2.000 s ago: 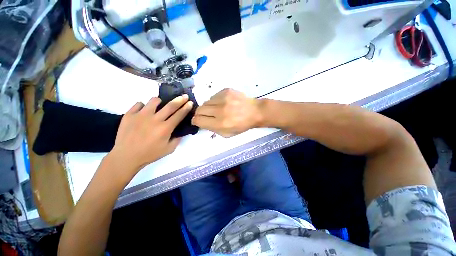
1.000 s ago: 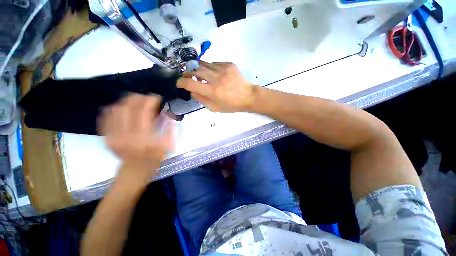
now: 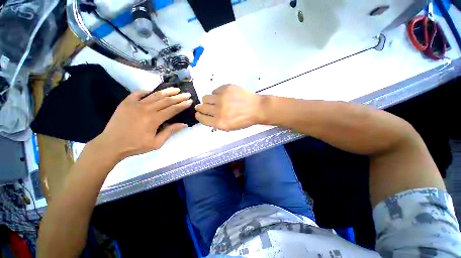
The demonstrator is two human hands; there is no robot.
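Observation:
The black fabric piece (image 3: pixel 83 103) lies on the white bed, its wide end spread to the left and its narrow end under the presser foot and needle area (image 3: pixel 174 68). My left hand (image 3: pixel 149 118) lies flat on the fabric, fingers spread just below the needle, not gripping it. My right hand (image 3: pixel 227 107) has its fingertips closed on the fabric's right edge beside the needle. The exact pinch is hidden by the fingers. The small blue tab (image 3: pixel 197 54) stands right of the needle.
The white machine head (image 3: pixel 119 38) is above my hands. A black strip (image 3: pixel 215 14) hangs over the arm. Red-handled scissors (image 3: pixel 427 38) lie at the right end near a blue cord (image 3: pixel 451 19). A brown cardboard strip (image 3: pixel 54 166) lines the left edge. The ruler-marked table edge (image 3: pixel 217 156) runs in front.
My left hand was blurred and lifted off the cloth; it now rests on the fabric. My right hand has moved down and right from the needle. The fabric's left part has shifted and reshaped.

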